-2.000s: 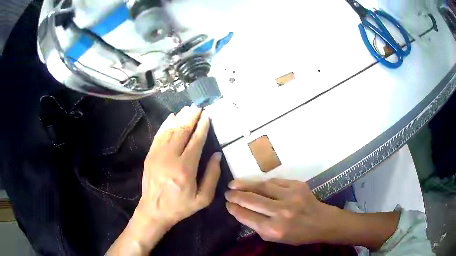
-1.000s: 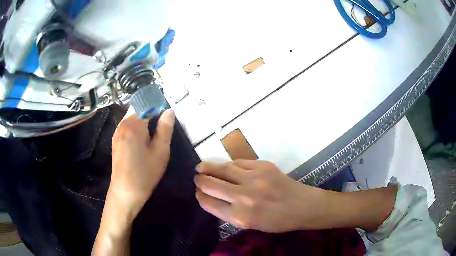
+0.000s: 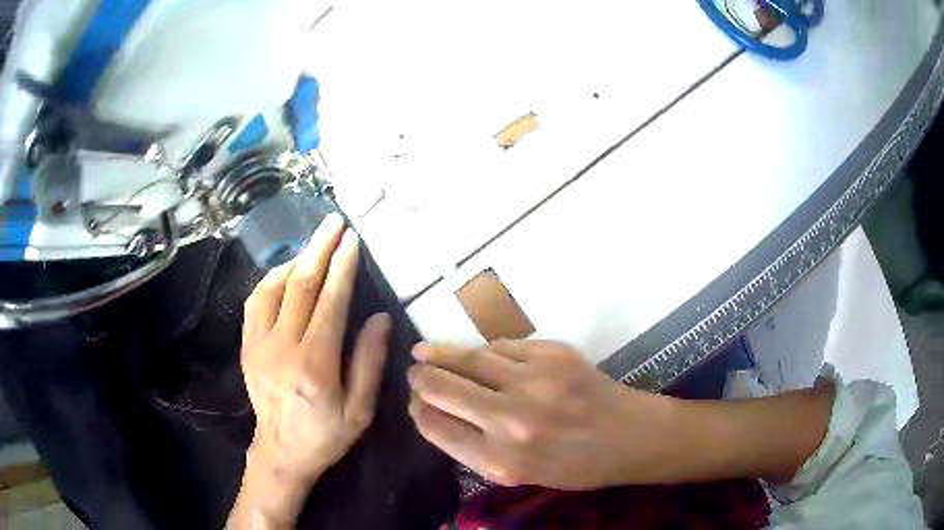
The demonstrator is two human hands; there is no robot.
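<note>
The dark garment (image 3: 197,414) lies left of and under the needle area, its straight edge running along the white table. My left hand (image 3: 311,357) lies flat on the cloth, fingers spread a little, fingertips beside the grey-blue ribbed knob (image 3: 282,230). My right hand (image 3: 528,414) holds the cloth edge between thumb and fingers nearer the front of the table. The sewing machine head (image 3: 155,62), white with blue stripes, stands at the upper left. The needle tip is hidden behind the knob and my fingers.
Blue-handled scissors (image 3: 771,47) lie at the top right of the table. A tan patch (image 3: 495,303) is just above my right hand, and a smaller one (image 3: 517,130) lies farther back. An edge ruler (image 3: 745,323) follows the table's curved front edge.
The view has shifted, so the machine and scissors sit differently in the picture. Since one second ago, my left hand's fingers have straightened from a bent pose and lie flatter, with the thumb apart.
</note>
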